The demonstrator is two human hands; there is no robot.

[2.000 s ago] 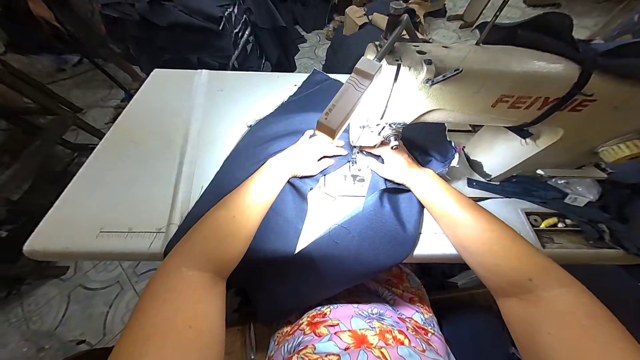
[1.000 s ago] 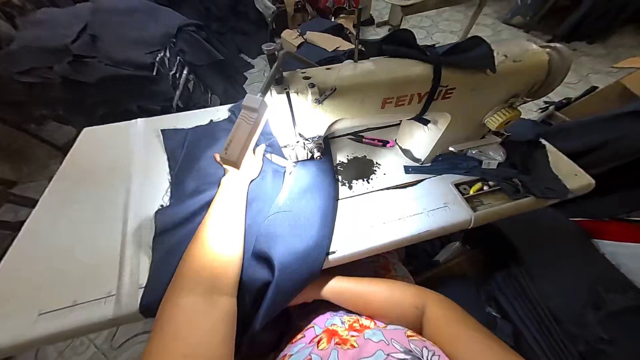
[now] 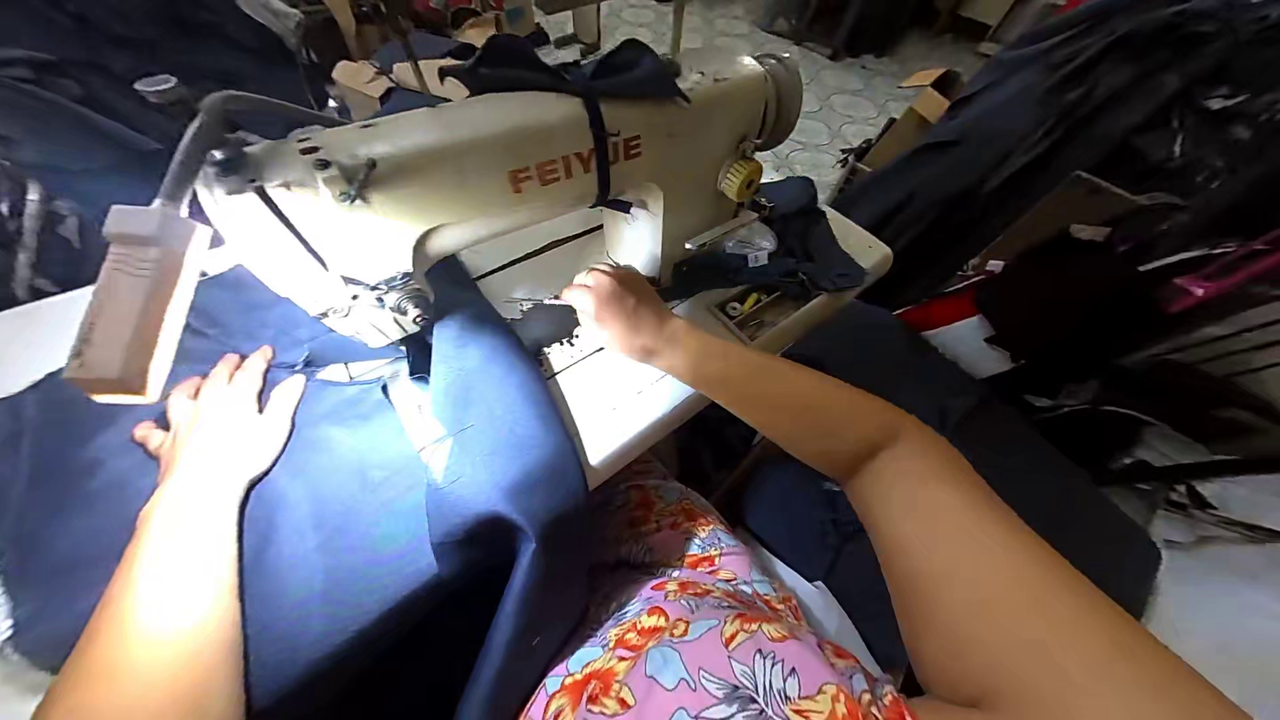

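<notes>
My left hand [image 3: 225,420] lies with fingers spread on dark blue fabric [image 3: 340,500], left of the needle area of a Feiyue sewing machine [image 3: 480,150]. The fabric passes by the presser foot, and a fold of it stands up to the right of the needle area. On the machine bed under the arm, my right hand [image 3: 625,310] has its fingers closed around a thin, pointed metal tool [image 3: 537,301]; its handle is hidden in the hand. Dark bits [image 3: 550,328] lie on the bed beside the fingers.
A rectangular lamp [image 3: 140,300] hangs close above my left hand. At the table's right end are a recessed tray [image 3: 755,312] with small items, a plastic bag [image 3: 750,238] and dark cloth [image 3: 815,245]. A yellow dial [image 3: 741,180] sits on the machine's pillar.
My right hand has moved from near my lap onto the machine bed, where a pink-handled tool lay one second ago. My left hand has come away from the lamp onto the fabric. The view has swung right.
</notes>
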